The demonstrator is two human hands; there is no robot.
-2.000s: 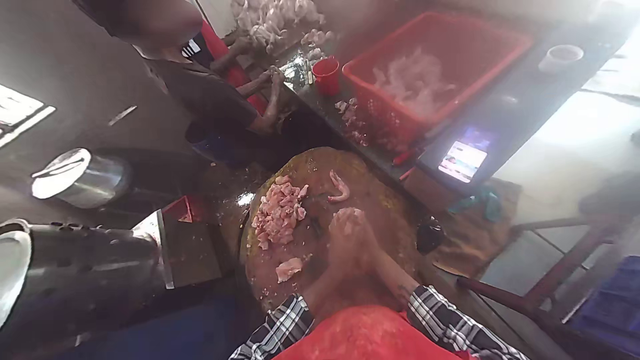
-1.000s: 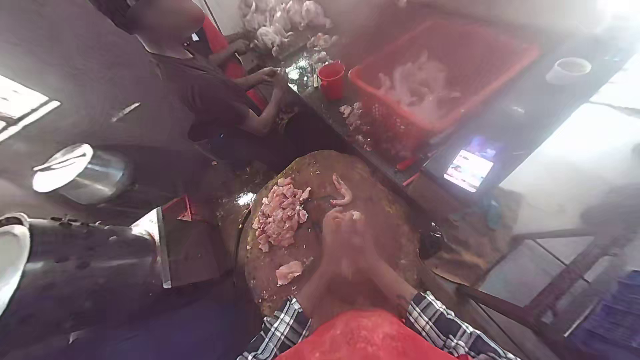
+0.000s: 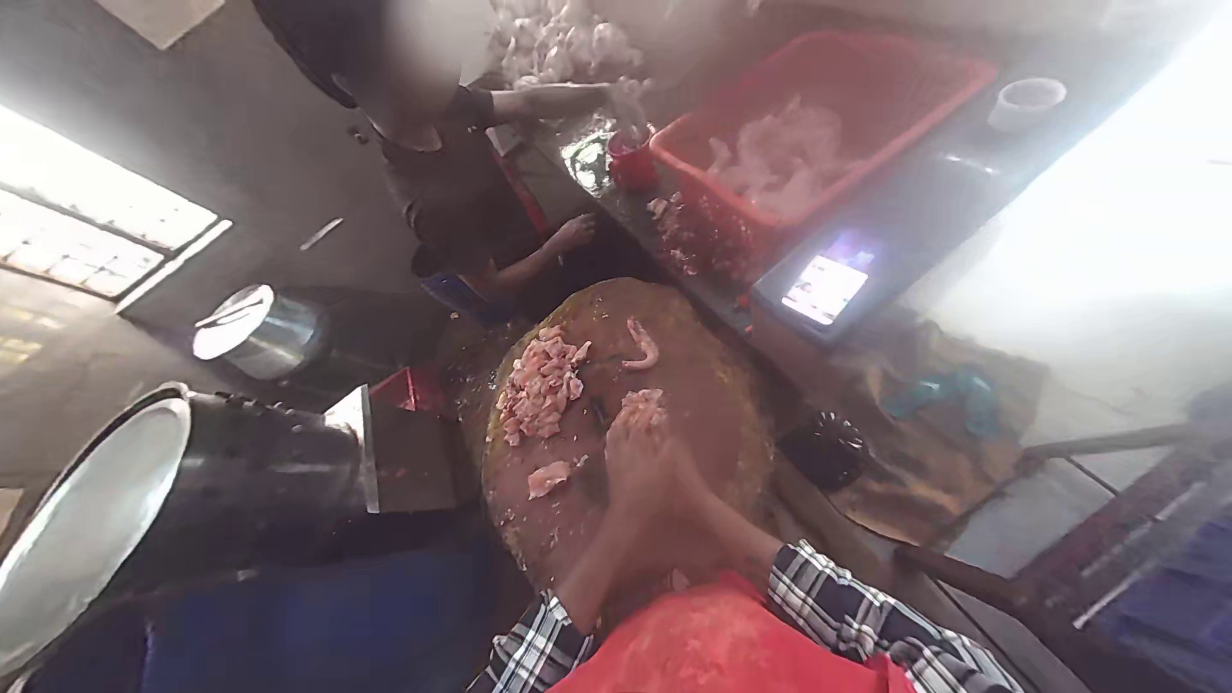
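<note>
On a round wooden chopping block (image 3: 703,385) my left hand (image 3: 626,457) and my right hand (image 3: 666,462) are close together, fingers around a clump of pale raw meat pieces (image 3: 640,409). The two hands blur into each other, so single fingers are hard to tell apart. Left of them lies a pile of chopped raw meat (image 3: 542,387), with one flat meat piece (image 3: 550,478) below it. A curved strip of meat (image 3: 640,345) rests just above the hands. A small dark object (image 3: 599,412) lies beside them, too blurred to name.
A red plastic crate (image 3: 828,48) with pale meat stands on the counter behind, near a red cup (image 3: 632,162), a lit scale or screen device (image 3: 825,289) and a white tub (image 3: 1028,103). Another person (image 3: 462,192) works beyond the block. A large metal pot (image 3: 260,481) stands left.
The clump of meat now shows between my hands. The other person has one arm stretched toward the red cup, where earlier both hands were together. The view has shifted somewhat.
</note>
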